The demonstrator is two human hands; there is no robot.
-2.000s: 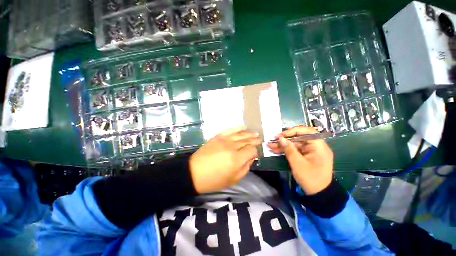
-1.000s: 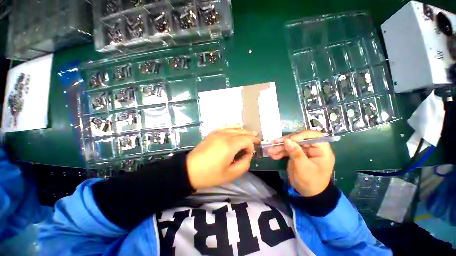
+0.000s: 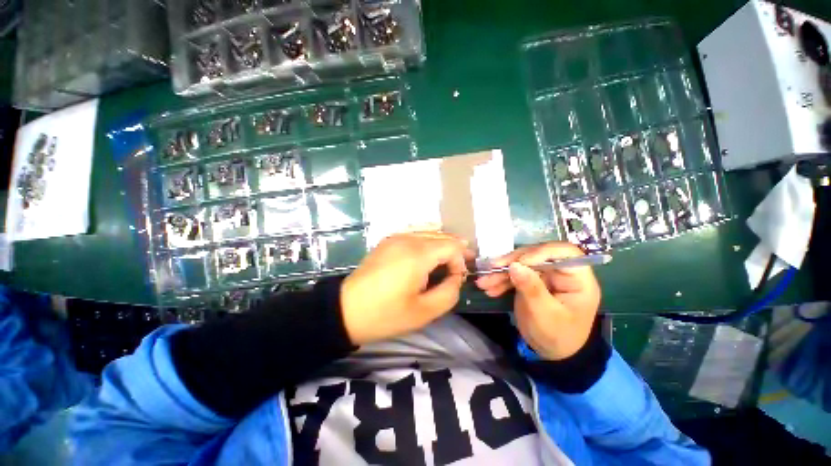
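Observation:
My left hand [image 3: 405, 284] is bare. Its thumb and fingers pinch a small module [image 3: 468, 266], mostly hidden by the fingertips. My right hand [image 3: 554, 305] is bare and holds thin metal tweezers [image 3: 579, 261]; their tip points left and meets the module at the left fingertips. Whether anything sits on the tip is too small to tell. A white adhesive sheet [image 3: 401, 196] with a tan-brown band lies just beyond the hands, its near edge partly covered by them. A clear blister tray [image 3: 337, 214] with modules and some empty pockets lies left of the sheet.
Another clear tray [image 3: 583, 77] holds modules in its nearer rows, right of the sheet. A white box [image 3: 756, 100] and crumpled white paper [image 3: 784, 223] are at the right. Stacked trays [image 3: 91, 45] and a printed page [image 3: 55, 173] are at the left. A blue sleeve shows lower left.
The tweezers and my right hand have shifted slightly left and down, nearer my left fingertips. My left hand has drawn back slightly from the sheet and its pinch has changed. The trays have not moved.

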